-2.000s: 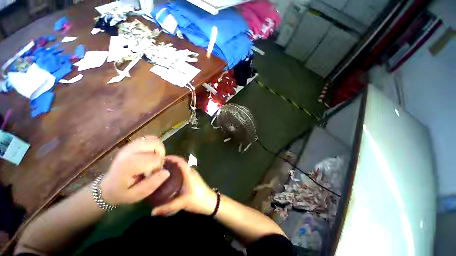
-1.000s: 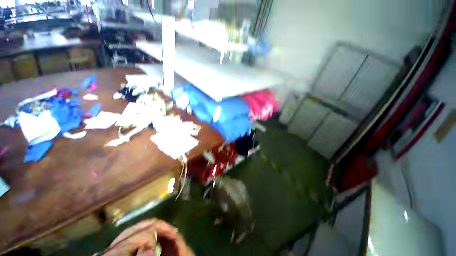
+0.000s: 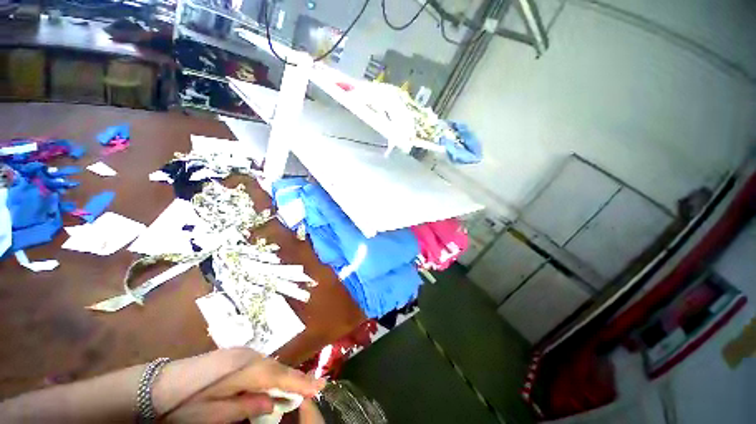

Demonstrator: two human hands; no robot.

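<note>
My left hand (image 3: 220,387), with a silver watch band on the wrist, is at the bottom edge, its fingers closed on a small white piece (image 3: 280,406). What I take for a fingertip of my right hand (image 3: 311,411) shows beside the white piece, cut off by the bottom edge, so its grip is hidden. The dark maroon round thing from the earlier frames does not show.
Brown table (image 3: 50,331) bears tangled cream strips (image 3: 228,211), white pieces (image 3: 108,233) and blue scraps (image 3: 33,207). Blue fabric (image 3: 373,269) and pink fabric (image 3: 441,242) lie under a white shelf (image 3: 365,178). A metal mesh object (image 3: 352,403) is right of my hands; green floor (image 3: 448,331) lies beyond.
The view has lifted and turned toward the shelf. My hands have shifted low in the picture; the maroon round thing has gone from sight and a white piece shows in my left fingers.
</note>
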